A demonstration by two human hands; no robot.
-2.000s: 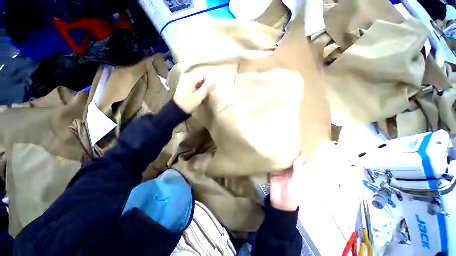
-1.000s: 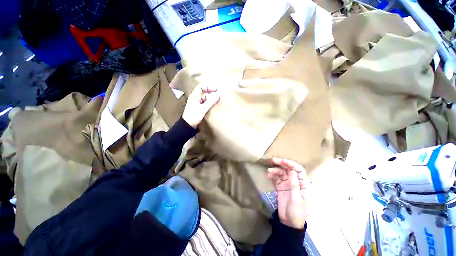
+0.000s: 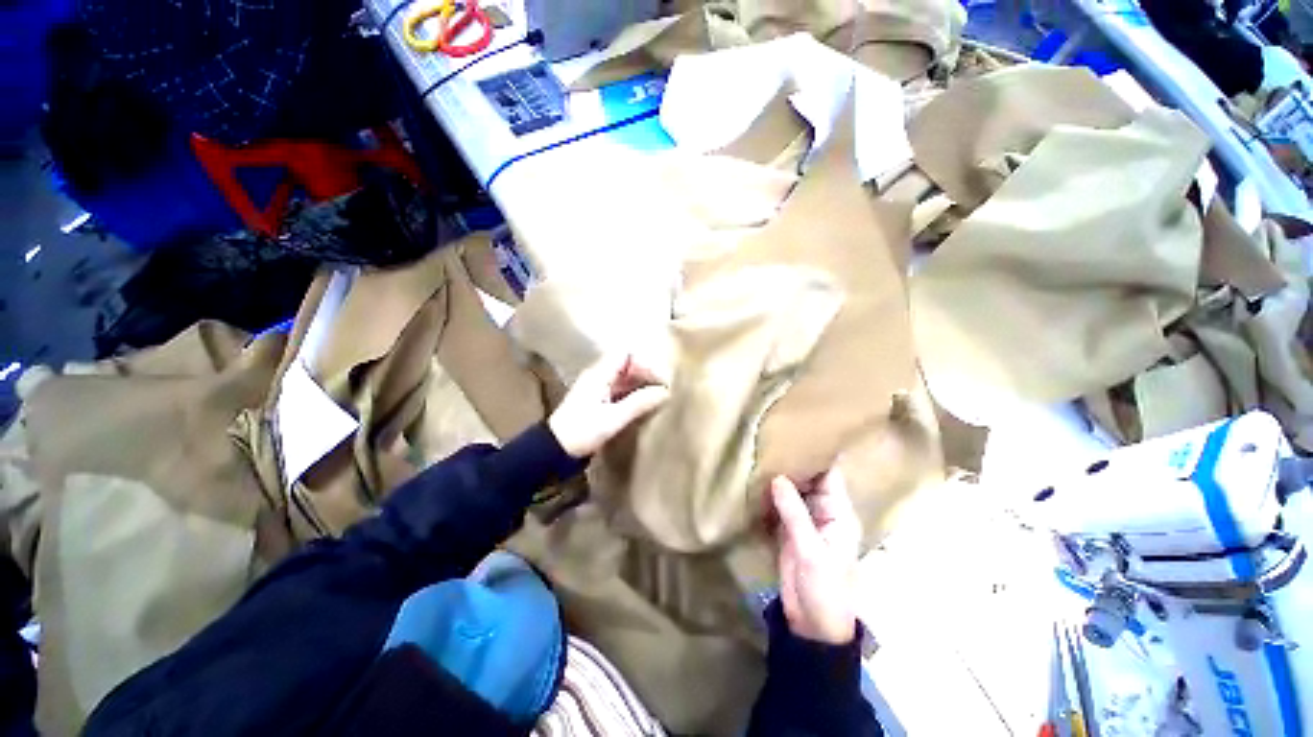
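A tan garment panel [image 3: 850, 346] lies on the white table and hangs over its front edge, with a paler tan layer [image 3: 706, 432] folded and bunched on top. My left hand [image 3: 608, 403] is at the left side of the paler layer, thumb and fingers closed on its edge. My right hand [image 3: 818, 554] is at the lower edge of the panel, with thumb and fingertips pinching the cloth. The upper left of the cloth is washed out by glare.
The white JACK sewing machine [image 3: 1166, 490] is at the right, with snips [image 3: 1068, 691] beside it. More tan cloth [image 3: 1073, 259] lies at the upper right and a heap [image 3: 144, 418] at the left. Scissors with red and yellow loops [image 3: 464, 26] lie at the top left.
The paler layer, smoother before, is now bunched and folded between my hands. My right hand, open with fingers spread a second ago, now pinches the cloth. My left hand is slightly lower.
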